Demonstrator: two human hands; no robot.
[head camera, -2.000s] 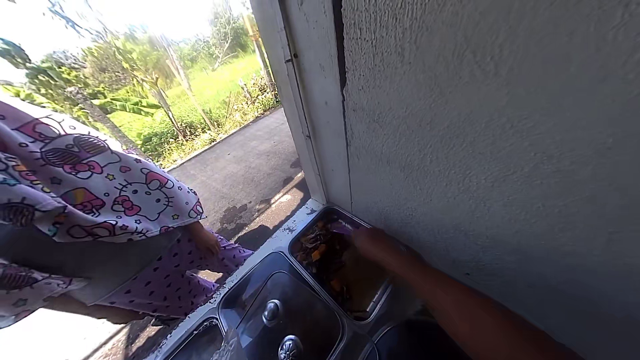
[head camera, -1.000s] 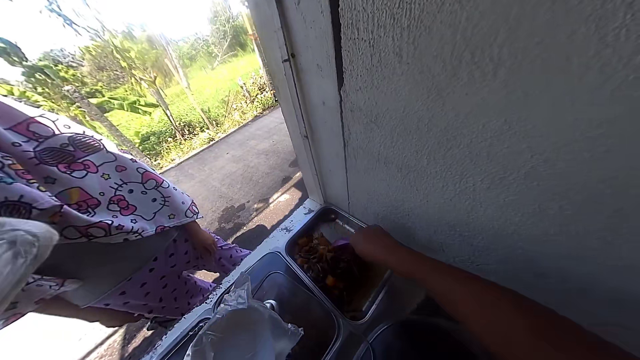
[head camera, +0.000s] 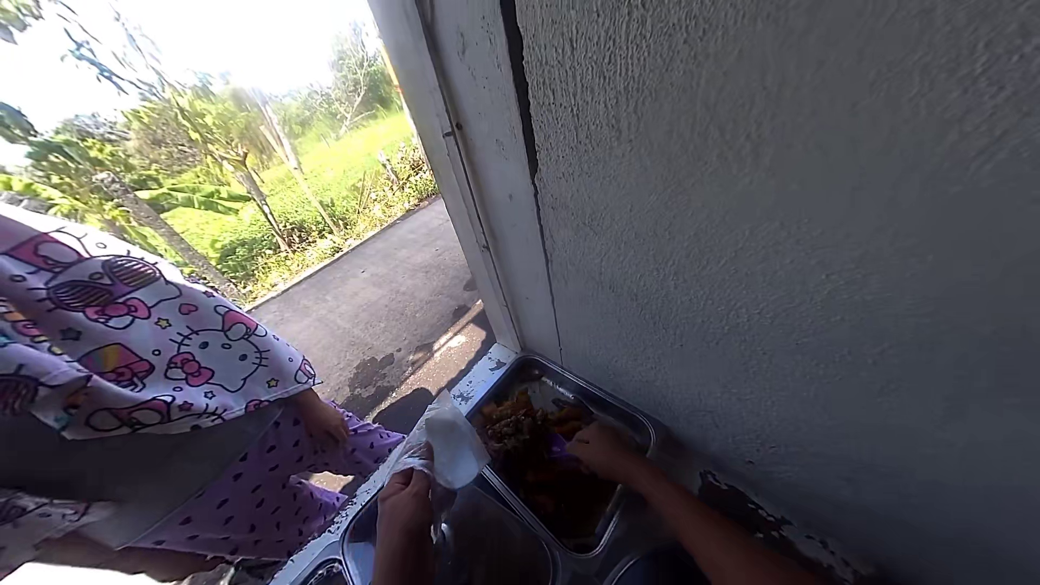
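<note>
My right hand grips a purple utensil, probably a spoon, whose end is down in the dark, saucy food of a rectangular metal tray. Orange pieces and darker chunks show in that food. To the left, my left hand pinches a clear plastic bag by its side, held at the tray's left edge. Beneath the bag and hand lies a second metal tray with a clear lid, partly covered by them.
A rough grey wall rises right beside the trays. The trays sit along a white ledge with flaking paint, next to a white post. Beyond the ledge at left stands a person in patterned clothes, one hand hanging down. A paved road runs behind.
My left hand has come into view with the plastic bag, which was lower, over the lidded tray, one second ago. My right hand stays at the food tray with the purple utensil.
</note>
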